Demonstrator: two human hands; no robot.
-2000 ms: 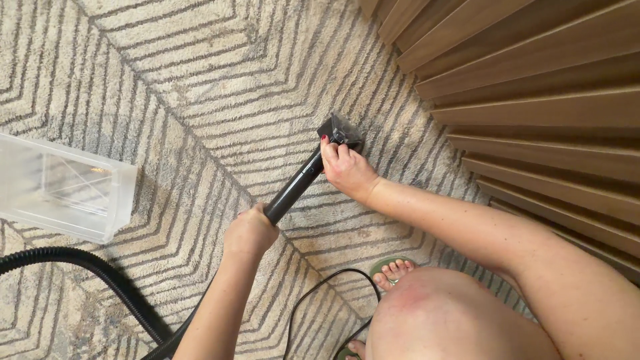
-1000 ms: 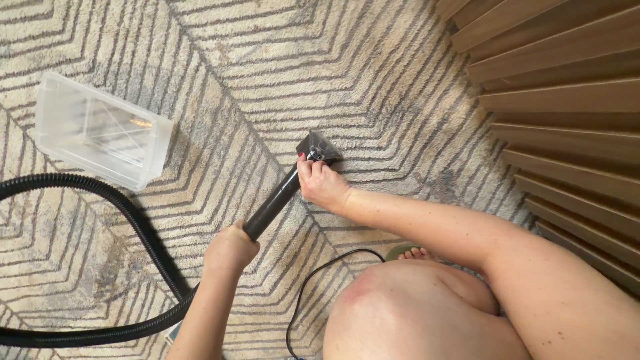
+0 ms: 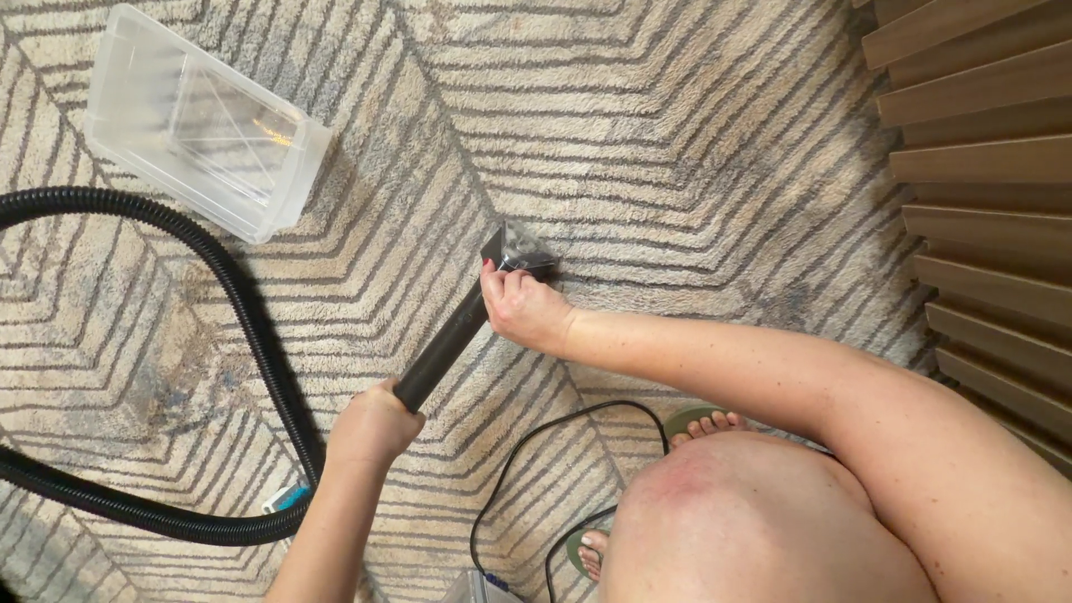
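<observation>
My left hand (image 3: 374,421) is wrapped around the lower end of a black vacuum wand (image 3: 445,347). At the wand's other end, my right hand (image 3: 526,310) grips the neck beside a nozzle with a clear plastic cover (image 3: 523,247). The nozzle rests on a beige and grey patterned rug (image 3: 603,184). A black corrugated hose (image 3: 251,310) loops over the rug on the left and passes behind my left forearm.
A clear plastic bin (image 3: 209,126) lies at the upper left. Wooden slats (image 3: 988,159) line the right side. A thin black cord (image 3: 502,477) curls near my sandalled feet. A white and blue object (image 3: 286,497) sits beside the hose; a partly visible clear object (image 3: 477,589) is at the bottom edge.
The view has shifted, bringing more of the hose and bin into sight. Both hands have kept hold of the wand and its nozzle end.
</observation>
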